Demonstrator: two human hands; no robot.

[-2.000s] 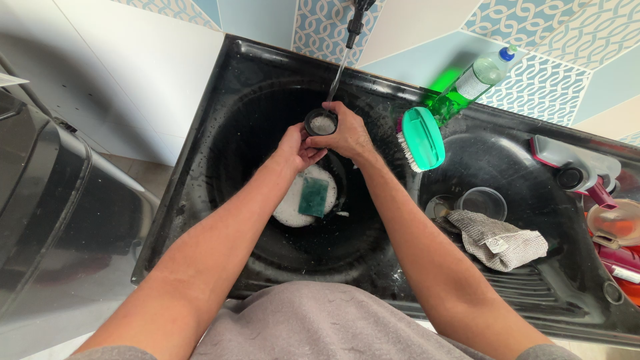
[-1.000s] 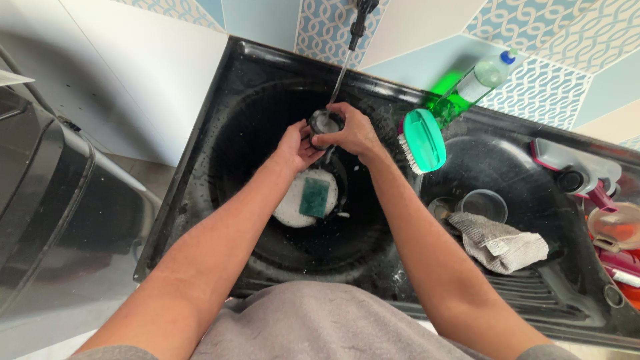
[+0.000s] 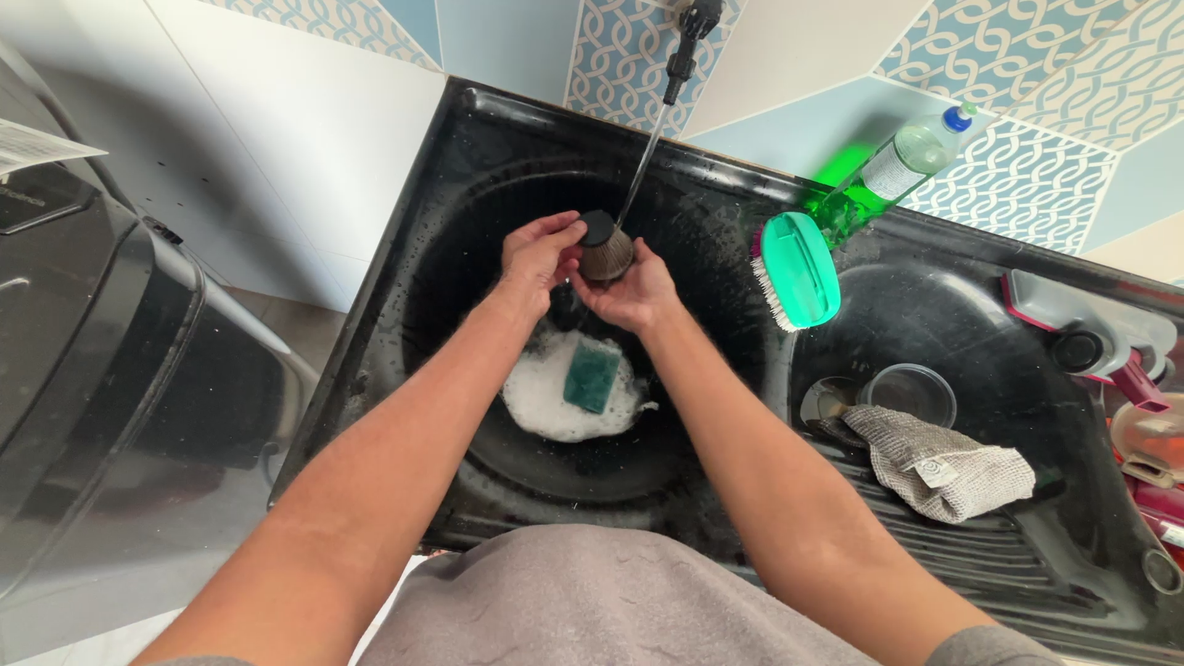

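Both my hands hold a small ribbed dark filter (image 3: pixel 608 259) with a black round cap, beside the thin stream of running water (image 3: pixel 645 165) from the black faucet (image 3: pixel 684 55). My left hand (image 3: pixel 541 252) has its fingers at the cap. Cupped around the ribbed part from the right and below is my right hand (image 3: pixel 633 291). Under my hands, in the round black basin (image 3: pixel 555 476), lies a patch of white suds (image 3: pixel 546 393) with a green sponge (image 3: pixel 593 376) on it.
Right of the basin stand a green-backed scrub brush (image 3: pixel 800 270) and a bottle of green liquid (image 3: pixel 883 176). Farther right lie a clear round container (image 3: pixel 911 393), a grey mesh cloth (image 3: pixel 939 462) and a grey and maroon appliance part (image 3: pixel 1091 319). A dark machine (image 3: pixel 92 370) stands at the left.
The piece in my hands has been turned, so its ribbed side and black cap now show. My right hand has moved from above the piece to below it. Water runs throughout.
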